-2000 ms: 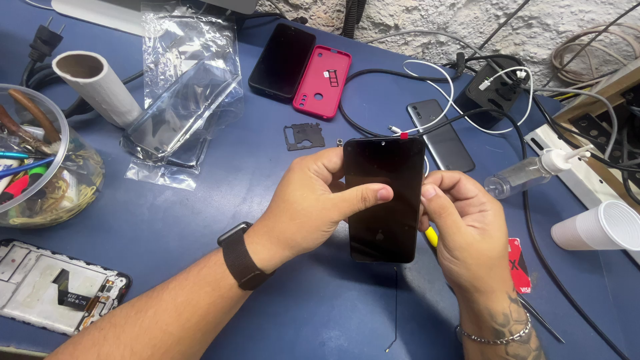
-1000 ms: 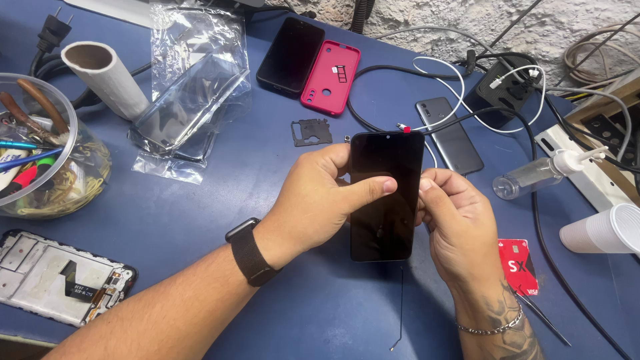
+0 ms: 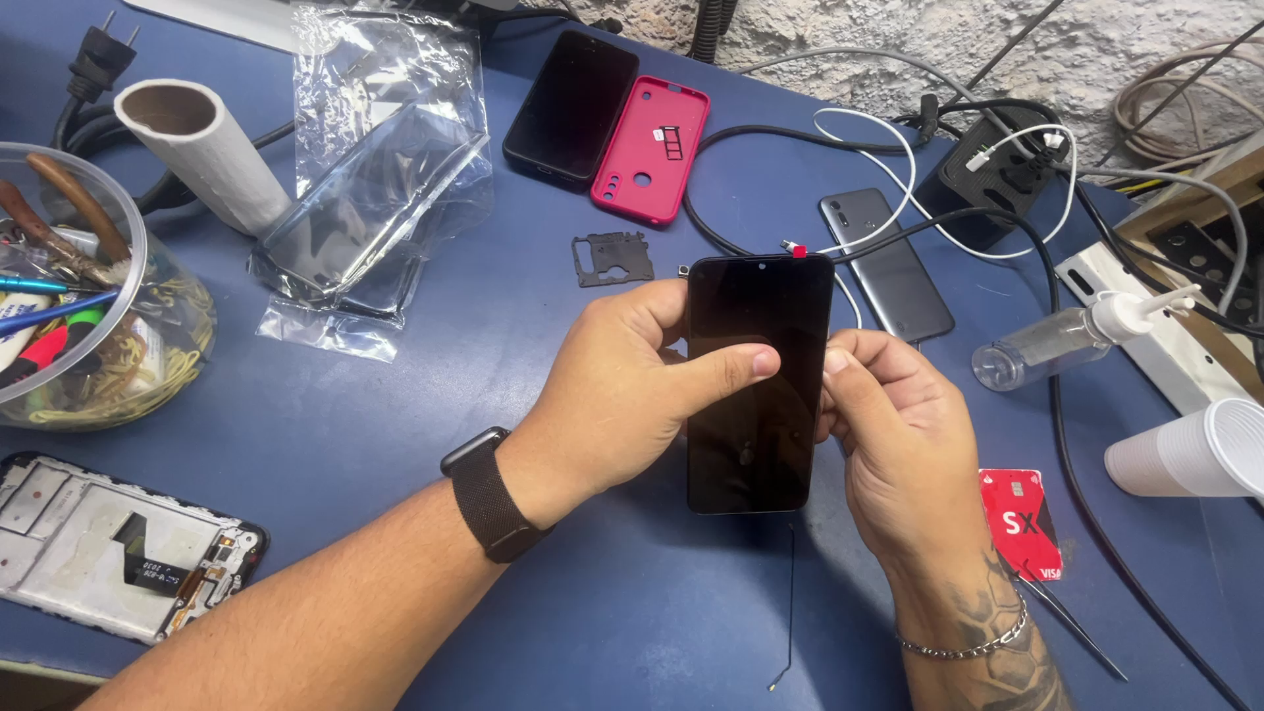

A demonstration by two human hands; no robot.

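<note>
A phone with a black, unlit screen is held upright over the blue table, a small red tab at its top edge. My left hand grips it from the left, thumb flat on the glass and fingers behind. At its right edge, the thumb and bent fingers of my right hand pinch the side; whether they hold anything else is hidden. A thin antenna cable lies below the phone. Behind my left hand are a black plastic phone bracket and a tiny part.
An opened phone chassis and a tub of tools are left. Behind lie a bagged phone panel, a black phone and a pink case. Rightward are a grey phone, cables, a bottle, cups, a red card and tweezers.
The yellow item seen beside my right hand two seconds ago is no longer in sight. Both hands keep much the same hold on the phone.
</note>
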